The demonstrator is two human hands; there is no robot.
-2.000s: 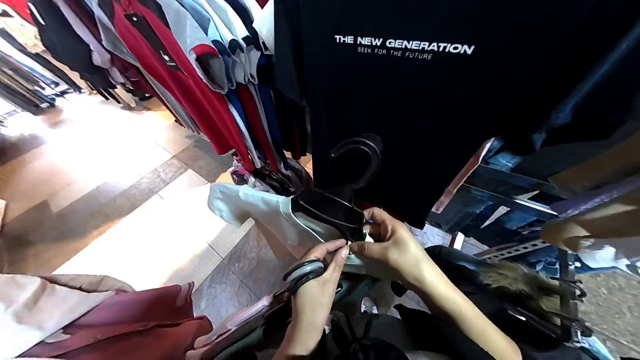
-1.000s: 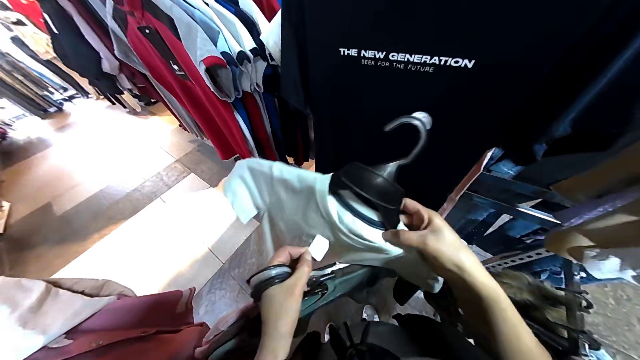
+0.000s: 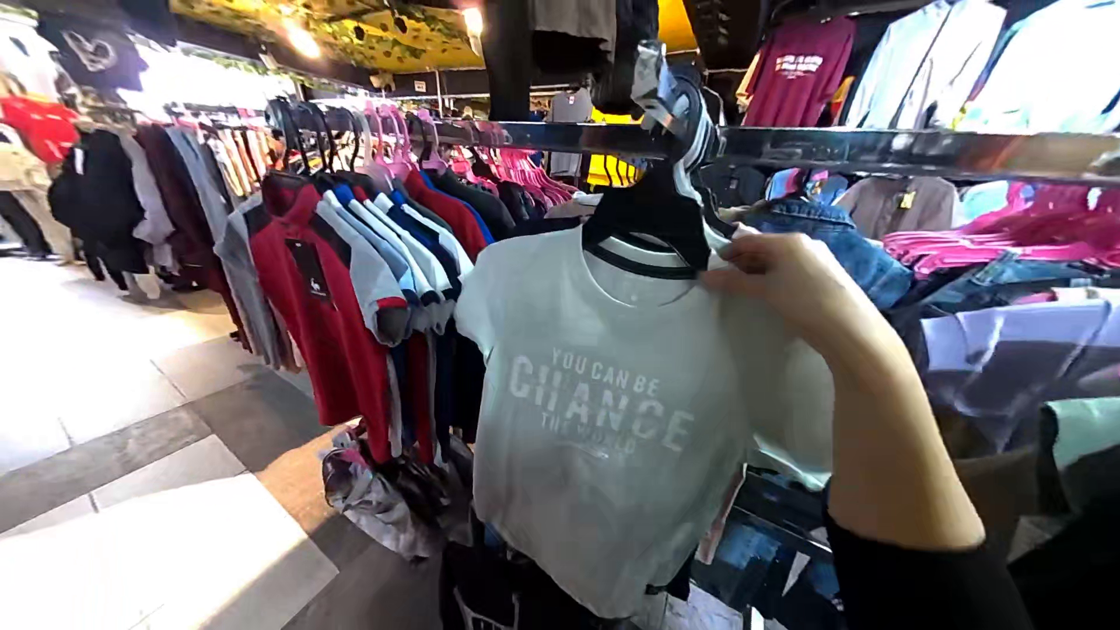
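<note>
A pale T-shirt (image 3: 604,376) with printed lettering hangs on a black plastic hanger (image 3: 652,210) in front of me, its hook up at a dark metal rail (image 3: 875,149). Whether the hook rests on the rail is blurred. My right hand (image 3: 770,271) pinches the shirt's shoulder by the neckline, at the hanger's right side. Its black sleeve shows at lower right. My left hand is outside the view.
To the left, a rack holds a red polo shirt (image 3: 328,315) with a tag and several other shirts. A crumpled plastic bag (image 3: 376,499) lies on the tiled floor (image 3: 175,490) below. Folded jeans (image 3: 752,542) and pink hangers (image 3: 1006,232) are at right.
The view has tilted up. The shirt, earlier handled low with both hands, now hangs upright at the rail. My left hand, which was at the shirt's white tag, has left the view.
</note>
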